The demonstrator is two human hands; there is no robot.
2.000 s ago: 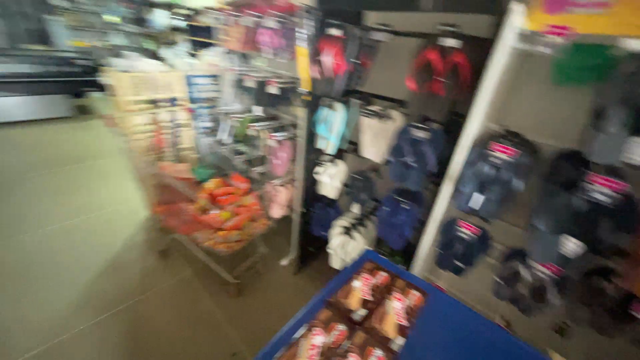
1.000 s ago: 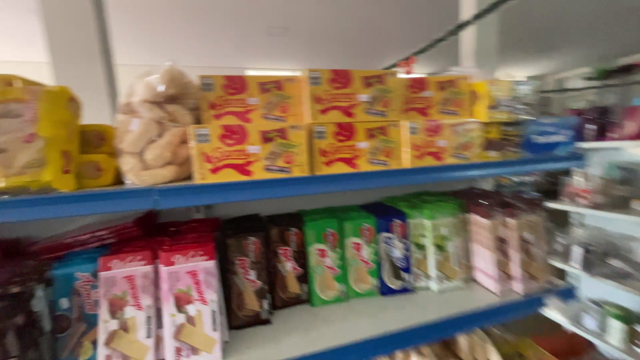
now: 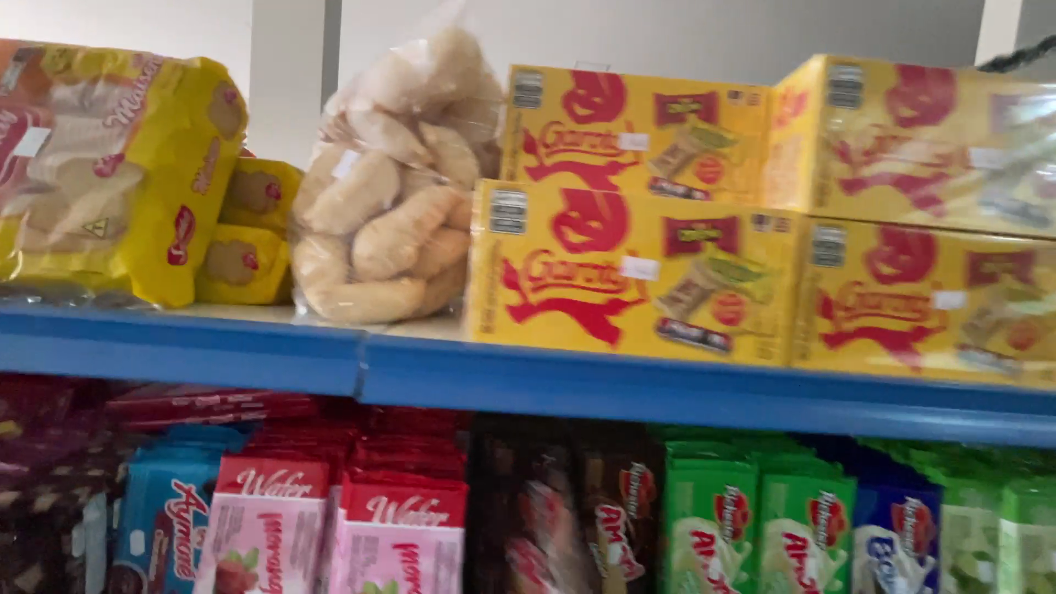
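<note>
Neither of my hands is in view. Yellow Garoto chocolate boxes (image 3: 627, 264) stand stacked two high on the upper shelf, each with a small white sticker. Left of them leans a clear plastic bag of pale, elongated baked snacks (image 3: 396, 214). Yellow packs of Maisena biscuits (image 3: 99, 173) fill the far left, with smaller yellow packs (image 3: 243, 264) beside the bag. On the shelf below are pink and red wafer packets (image 3: 400, 528), a blue packet (image 3: 177, 511), dark brown packets (image 3: 615, 520), green packets (image 3: 709, 520) and a dark blue packet (image 3: 895, 536).
The blue front edge of the upper shelf (image 3: 577, 375) runs across the whole view, with a joint left of centre. Behind the goods rise a pale wall and a post (image 3: 287, 74). A dark twisted cord (image 3: 1023, 56) shows at the upper right.
The view has turned from a trolley and hanging footwear to these food shelves, and since one second ago it has come closer to the bagged snacks and yellow boxes.
</note>
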